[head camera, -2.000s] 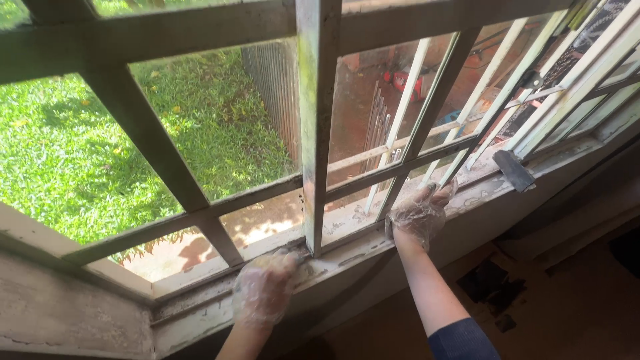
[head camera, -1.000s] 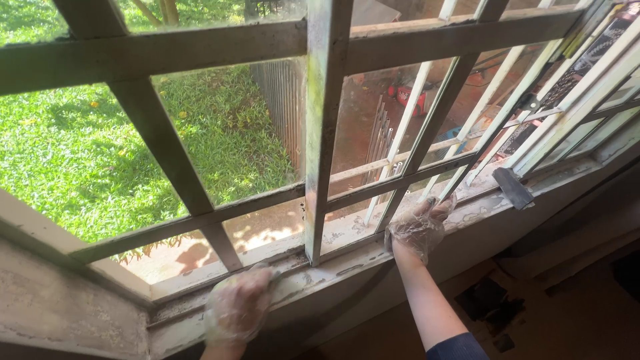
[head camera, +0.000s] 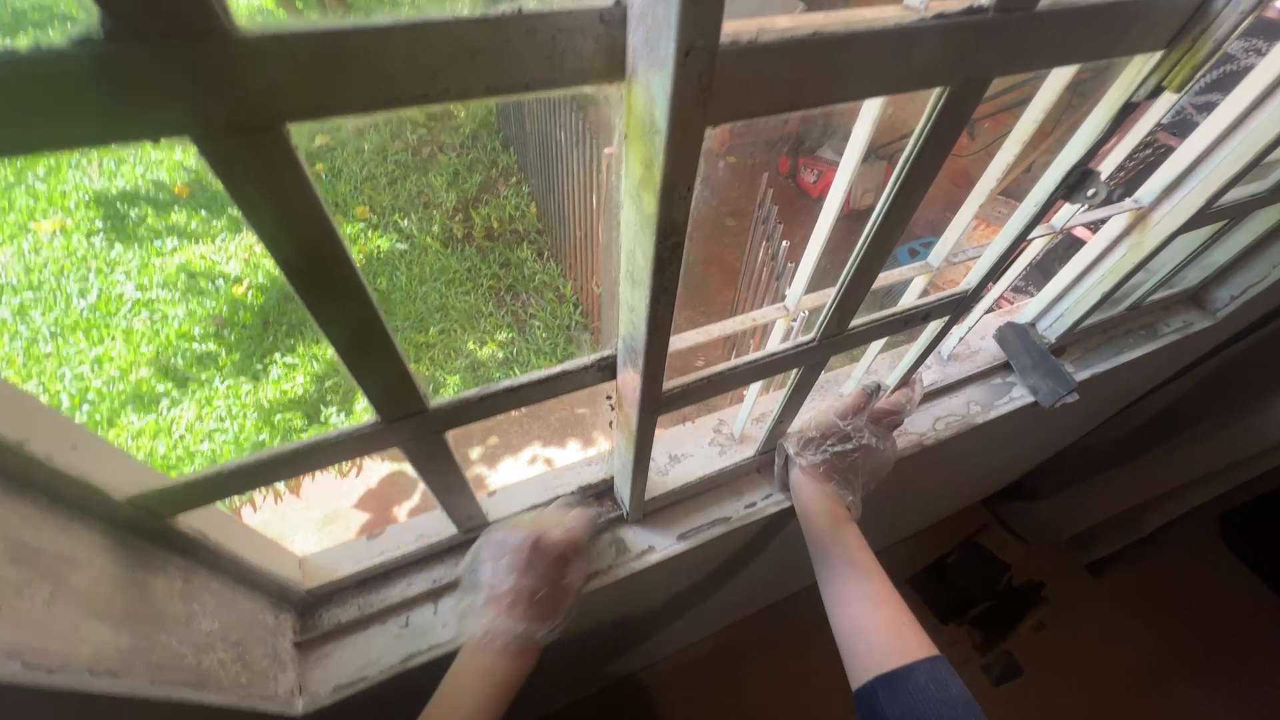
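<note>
My left hand (head camera: 530, 570), in a clear plastic glove, is on the worn window sill (head camera: 690, 525), just left of the foot of the upright window post (head camera: 655, 260). It is blurred, and whether it holds anything cannot be made out. My right hand (head camera: 850, 440), gloved the same way, rests at the lower rail of the window frame further right, its fingers near the edge of the opened sash. Something small and dark shows by its fingertips. A dark flat block (head camera: 1035, 365) lies across the sill to the right of that hand.
White metal bars (head camera: 835, 215) stand outside the glass panes on the right. Black pieces (head camera: 975, 580) lie on the dark floor below the sill. The plastered side wall (head camera: 130, 600) meets the sill at the left. Outside are grass and a red machine (head camera: 815, 175).
My left hand moved left along the sill, then back right toward the post. My right hand has stayed at about the same place on the frame.
</note>
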